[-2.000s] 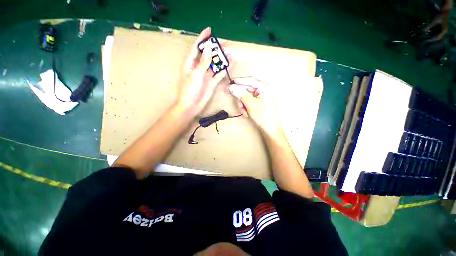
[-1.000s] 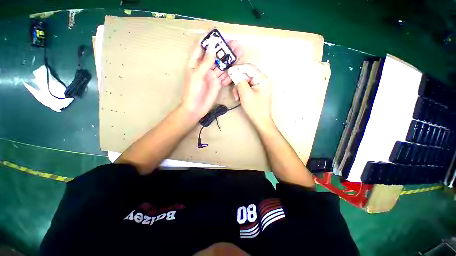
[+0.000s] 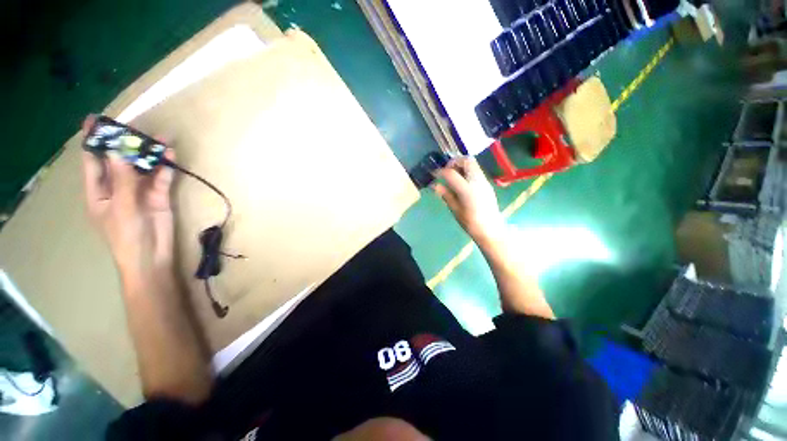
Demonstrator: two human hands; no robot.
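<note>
My left hand (image 3: pixel 129 194) holds the adapter housing (image 3: pixel 128 145) at the far left, over the cardboard sheet (image 3: pixel 285 146). The circuit board shows in it, with pale, yellow and silver parts. A thin black output cord (image 3: pixel 211 189) runs from its right end to a tied cord bundle (image 3: pixel 210 251) lying on the cardboard, its plug near the front. My right hand (image 3: pixel 462 185) is at a small black case piece (image 3: pixel 429 168) on the green bench, right of the cardboard. Its fingertips touch or pinch the piece's edge; the blur hides which.
Stacked trays with rows of black pieces (image 3: pixel 552 39) stand at the top right. A red stool (image 3: pixel 552 159) with a tan seat is below them. White cloth or paper (image 3: pixel 26 396) and a dark cord lie at lower left. Racks of dark trays (image 3: pixel 708 344) stand at far right.
The view has turned to the right. My right hand has left the housing and cord and moved out to the black piece beside the trays. My left hand still holds the housing.
</note>
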